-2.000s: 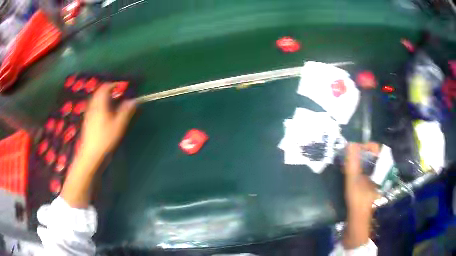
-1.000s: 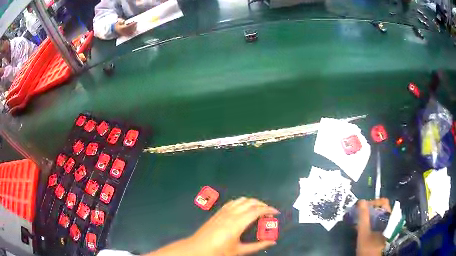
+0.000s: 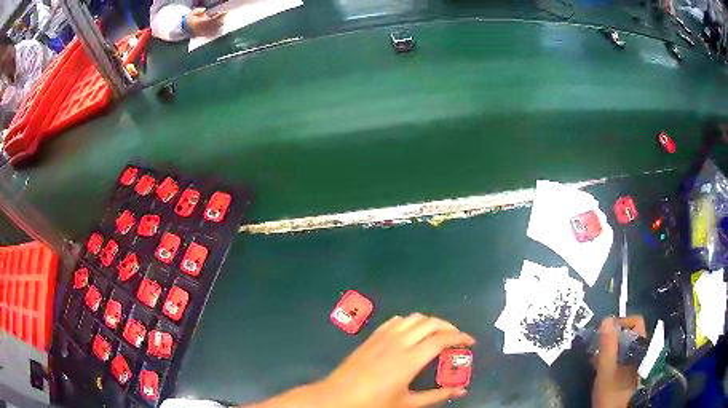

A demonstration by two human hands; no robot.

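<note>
My left hand (image 3: 391, 362) reaches in from the bottom and holds a small red housing (image 3: 454, 368) by its edges between thumb and fingers, at or just above the green bench. Another red housing (image 3: 352, 311) lies up and left of it. My right hand (image 3: 616, 362), at the lower right, grips a dispensing syringe (image 3: 631, 347); its tip points left toward white papers (image 3: 544, 312) covered in black specks. A white paper piece and a green cap show at the syringe's rear. A red housing (image 3: 585, 226) lies on the upper white papers (image 3: 551, 211).
A black gridded tray (image 3: 231, 231) with many red housings is at left, orange-red crates (image 3: 28, 291) beyond it. A pale strip (image 3: 383, 217) crosses the bench. A thin blade or stick (image 3: 623, 275) and another red housing (image 3: 625, 209) are at right. Another person's hand (image 3: 203, 22) is at top left.
My left hand went from the black tray to the front of the bench, where it holds a housing, now slightly further right. My right hand still grips the syringe. The camera view has shifted.
</note>
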